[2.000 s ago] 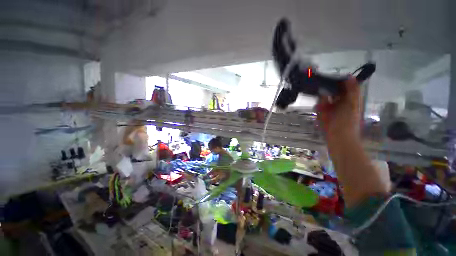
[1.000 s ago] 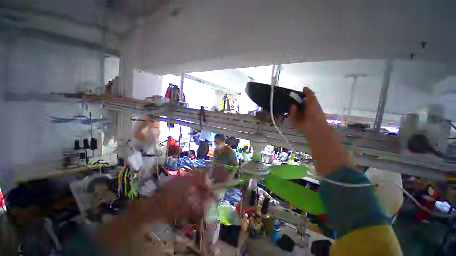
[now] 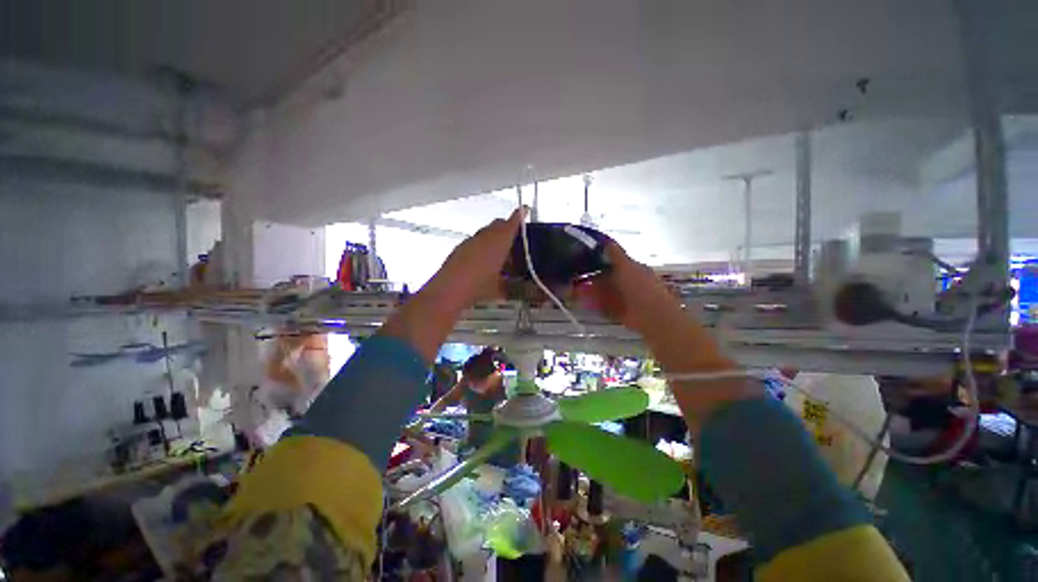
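Note:
A black headset (image 3: 560,252) is held up at the height of the overhead rail (image 3: 728,313), in the middle of the view. My left hand (image 3: 496,252) is on its left side and my right hand (image 3: 620,284) grips its right side. A thin white cable (image 3: 543,284) passes in front of the headset, loops above it and runs down behind my right forearm to the right. The fingertips are blurred and partly hidden by the headset.
A green fan (image 3: 615,455) hangs below the rail. White blocks with a dark round part (image 3: 865,298) stand on the rail at the right. A person (image 3: 480,381) is beyond the fan. Thread cones (image 3: 159,409) stand at the left. Cluttered benches lie below.
My left hand has risen from low in the view to the headset. The headset, first in my right hand alone, has moved left and is now between both hands.

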